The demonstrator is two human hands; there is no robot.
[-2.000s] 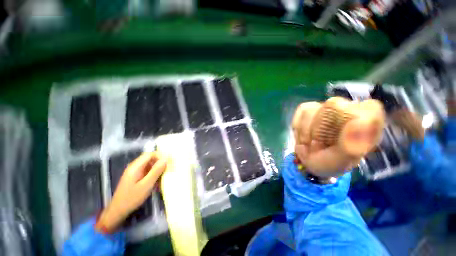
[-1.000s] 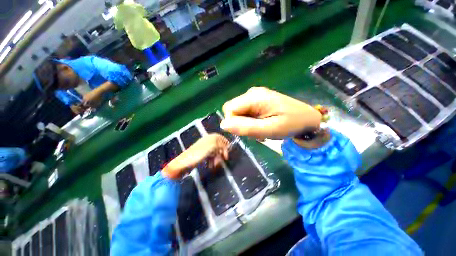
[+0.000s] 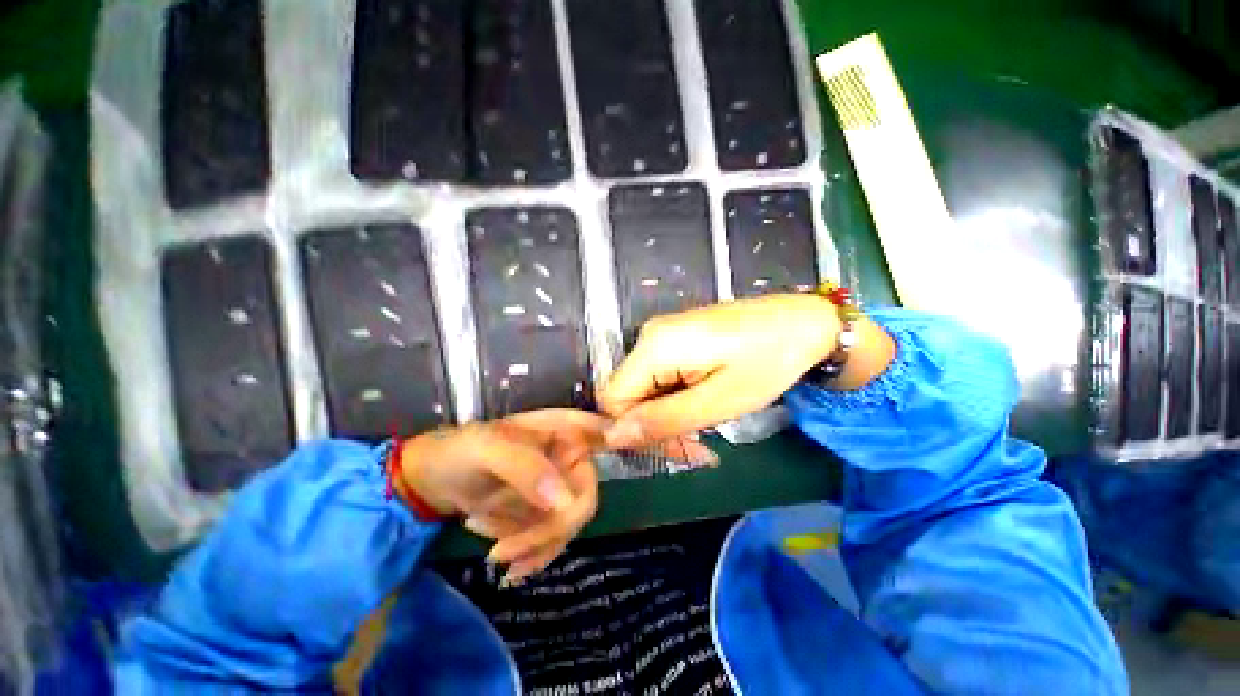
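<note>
The whitish tray (image 3: 123, 340) lies in front of me with two rows of flat black phone housings (image 3: 524, 320) bearing small silver marks. My left hand (image 3: 510, 476) is half turned up at the tray's near edge, fingers curled. My right hand (image 3: 721, 367) comes from the right, palm down, its thumb and fingertips pinched together against the left fingertips. A comb-like row of tiny thin strips (image 3: 650, 460) shows on a finger below the right hand; whose finger is unclear. Anything between the fingertips is too small to tell.
A pale yellow liner strip (image 3: 891, 190) with fine dark marks lies right of the tray, beside a shiny whitish sheet (image 3: 1020, 245). Another filled tray (image 3: 1104, 286) is at the far right. Crinkled clear plastic (image 3: 27, 313) stands at the left edge. The green bench edge is close to my shirt.
The view has turned down onto the tray. My right hand has come down from above it, and my left hand has drawn back to the near edge; their fingertips now meet.
</note>
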